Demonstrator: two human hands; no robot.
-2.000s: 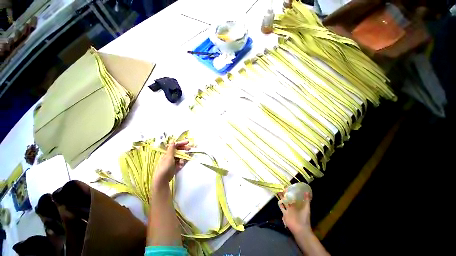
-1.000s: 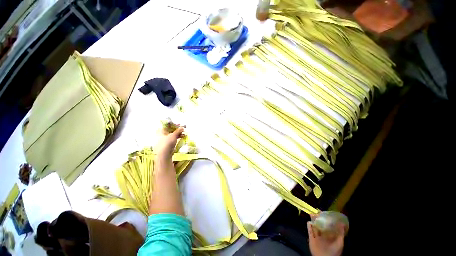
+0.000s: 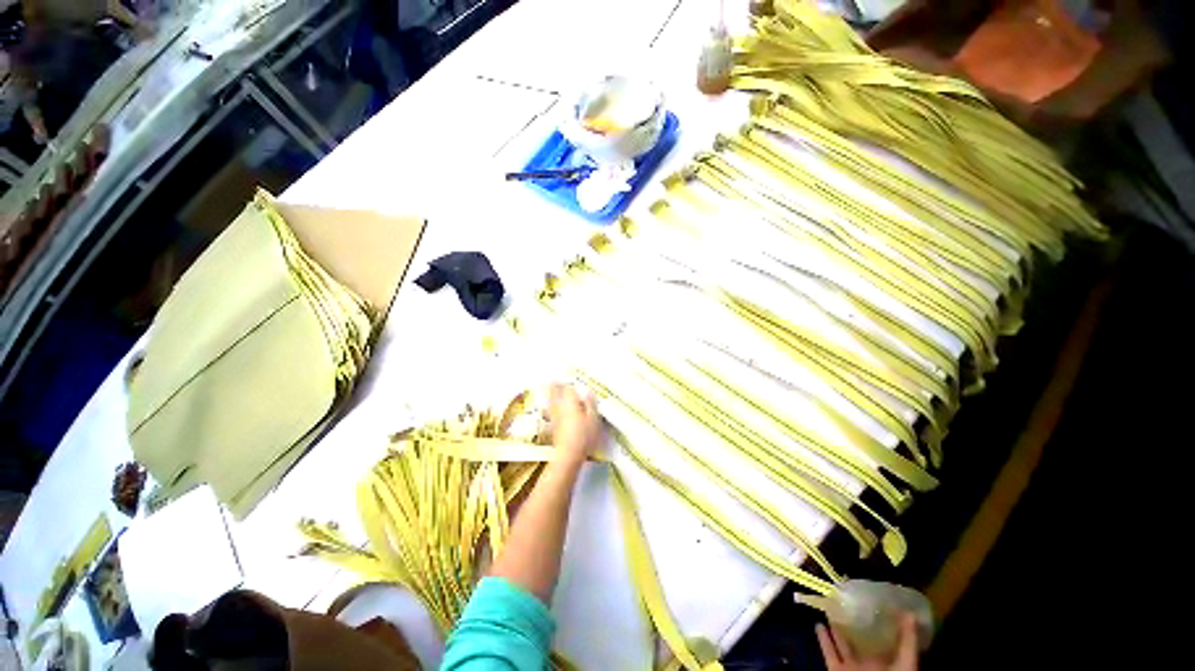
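My left hand (image 3: pixel 573 422), bare below a teal sleeve, is at the far end of a yellow strap (image 3: pixel 714 524), its fingers closed on it. This strap slants down to the near table edge at the right. My right hand (image 3: pixel 875 650), partly cut off by the bottom edge, is shut on a translucent whitish glue bottle (image 3: pixel 881 611) at the strap's near end. The bottle's nozzle is not clear. A loose pile of yellow straps (image 3: pixel 426 511) lies beside and under my left forearm. Spaced straps (image 3: pixel 813 334) lie in a row to the right, ends over the edge.
A blue tray (image 3: pixel 552 197) holds a white pot (image 3: pixel 620 121) and a dark stick. A black crumpled lump (image 3: pixel 469 282) lies mid-table. Olive panels (image 3: pixel 243 354) are stacked at left. A small bottle (image 3: pixel 714 63) stands by the dense strap heap (image 3: pixel 917 118). Brown leather (image 3: pixel 308 638) is near left.
My left hand has moved right, away from the loose pile. The strap between my hands now lies along the row's near side. The bottle stays in my right hand, lower in view. The camera view has shifted.
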